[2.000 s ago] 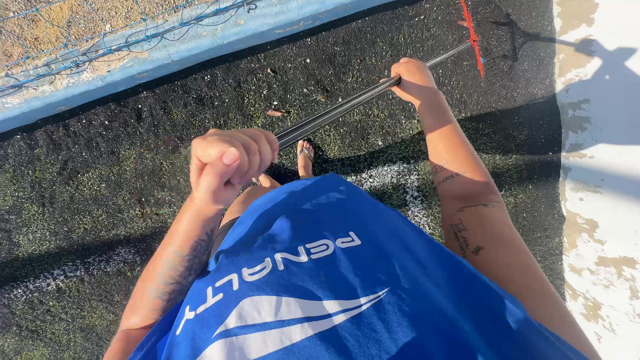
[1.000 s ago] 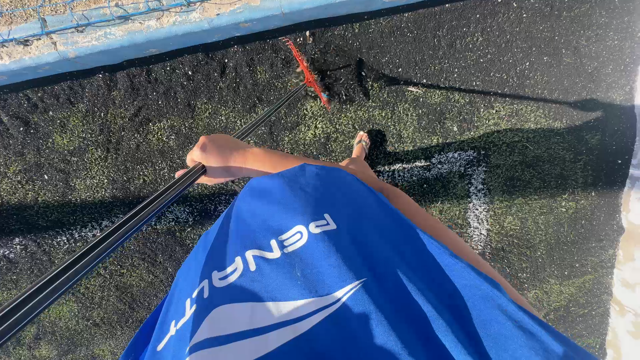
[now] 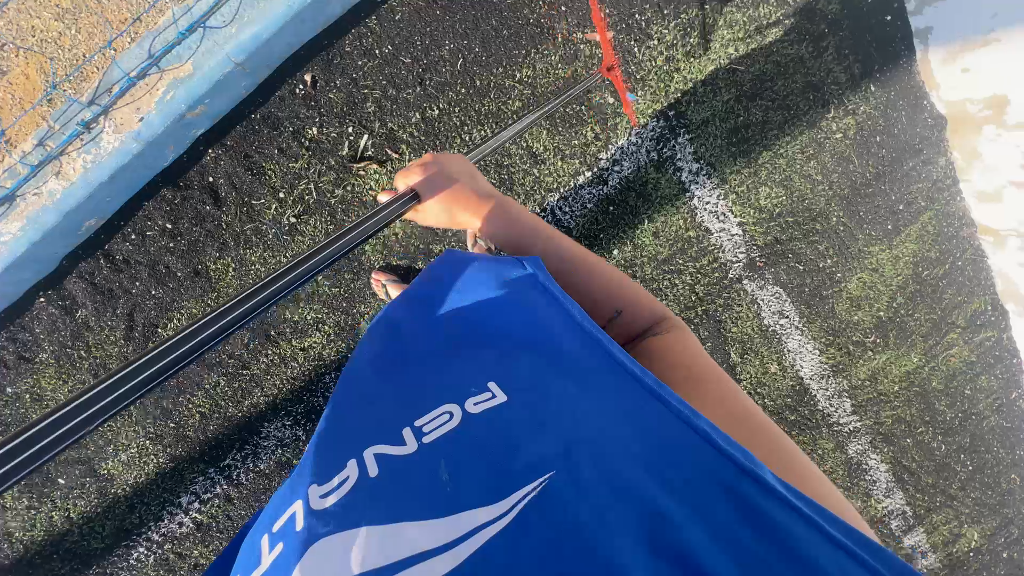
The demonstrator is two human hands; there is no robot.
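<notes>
My right hand (image 3: 448, 190) is closed around the black striped pole of a rake (image 3: 200, 330), near the picture's middle. The pole runs from the lower left edge up to the red rake head (image 3: 612, 64), which lies at the turf near a white line's corner. My left hand is out of view, and the pole's near end is cut off at the left edge. A blue shirt (image 3: 520, 384) covers the lower middle and hides much of my legs; parts of my sandalled feet (image 3: 386, 284) show beyond it.
Artificial turf with dark granules lies underfoot, crossed by a white painted line (image 3: 768, 304). A pale blue curb (image 3: 160, 120) with blue netting (image 3: 120, 90) runs along the upper left. A whitish surface (image 3: 980, 144) borders the turf at the right. Dry leaves (image 3: 366, 166) lie near my hand.
Two seconds ago both my hands held the pole; now only my right hand is seen on it. The rake head has moved from beside its shadow to the white line's corner. The view has shifted.
</notes>
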